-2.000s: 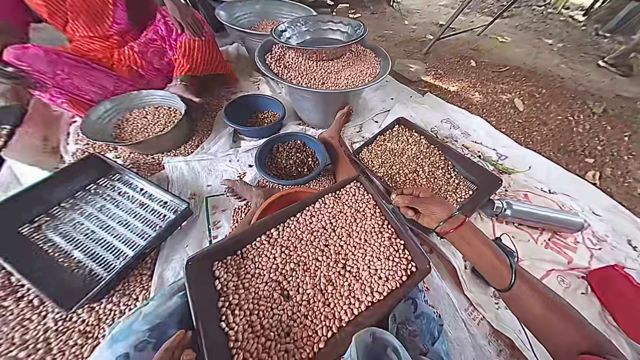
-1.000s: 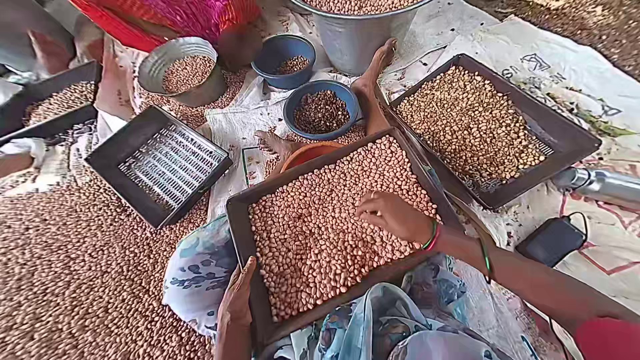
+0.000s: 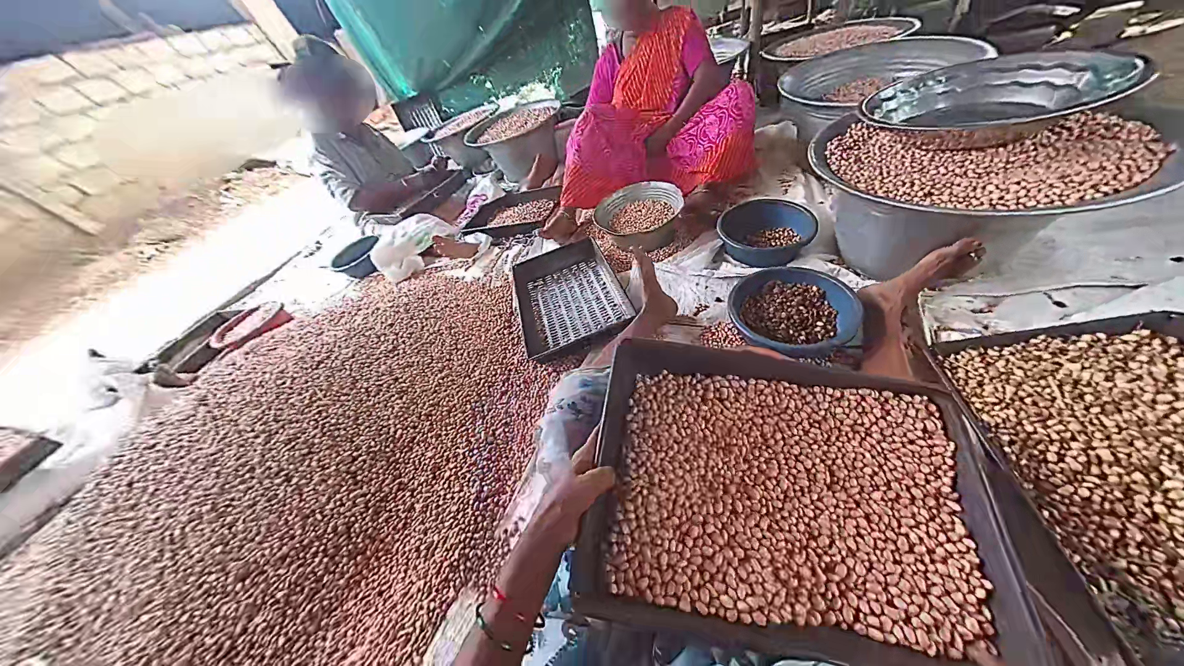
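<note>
A dark rectangular tray full of reddish-brown nuts or seeds lies across my lap. My left hand grips its left wall, the thumb over the rim. My right hand is out of view. Beyond the tray stand a blue bowl of darker pieces and another blue bowl with a few pieces in it. At the right, a second dark tray holds paler, yellowish nuts or seeds.
A large heap of nuts or seeds covers the ground at left, with a slotted tray beside it. Two people sit beyond. Metal tubs, one topped by a metal basin, stand at back right. A red ring-like item lies far left.
The view has swung up and left. My right hand, earlier over the nuts in the lap tray, has gone out of view. My left hand still holds the tray's left side.
</note>
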